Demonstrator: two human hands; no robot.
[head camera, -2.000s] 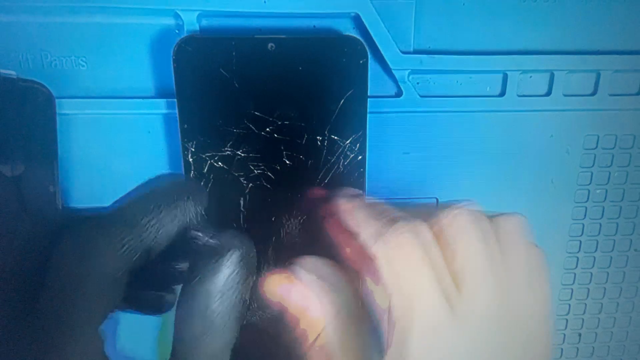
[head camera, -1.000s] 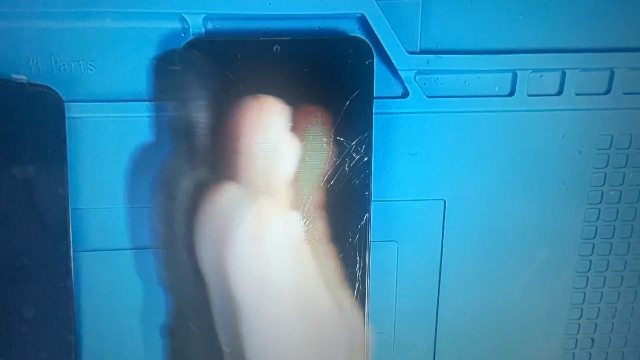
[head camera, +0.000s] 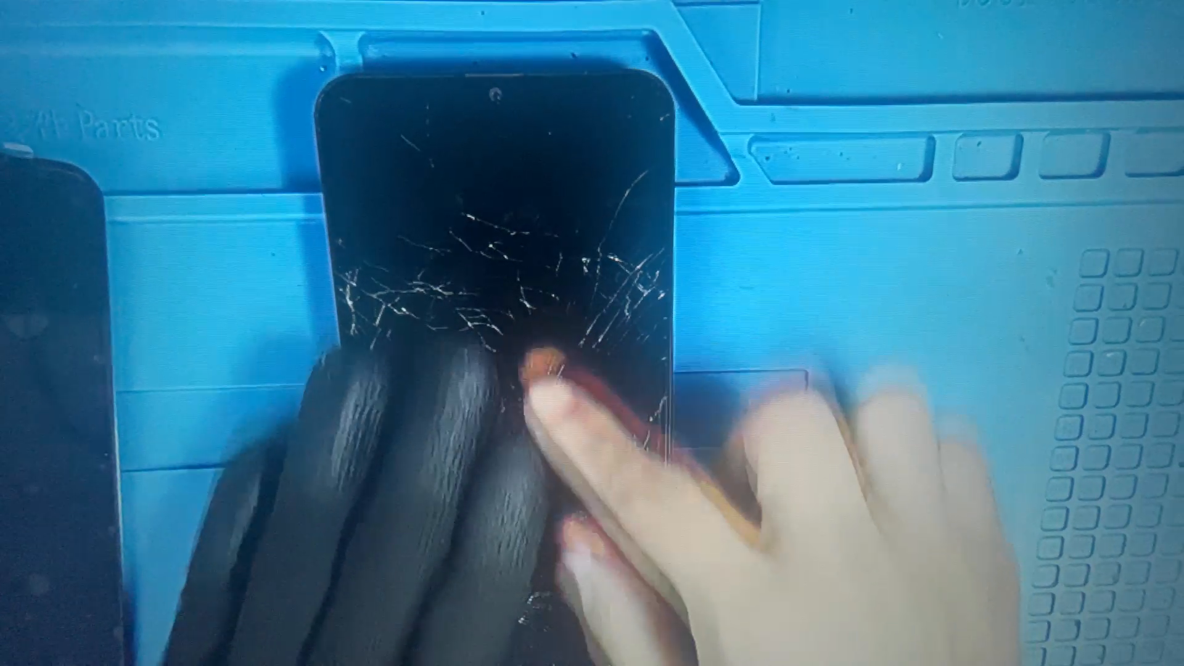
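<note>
A smartphone with a cracked black screen (head camera: 499, 194) lies upright in the middle of the view, its front camera near the top edge. My left hand (head camera: 388, 518), in a black glove, lies over the lower left of the screen with its fingers extended. From the lower right, my bare right hand (head camera: 786, 536) reaches over the glass, its index fingertip at or just above the middle of the screen. The other fingers of that hand are curled and blurred. Both hands hide the phone's lower part.
Beneath everything is a blue silicone repair mat (head camera: 879, 296) with raised ridges, shallow compartments and a grid of small squares at the right. A second dark phone or screen panel (head camera: 55, 416) lies along the left edge, partly out of view.
One second ago a bare hand was over the upper middle of the screen; now my right hand is lower and to the right. My gloved left hand has come back over the lower left.
</note>
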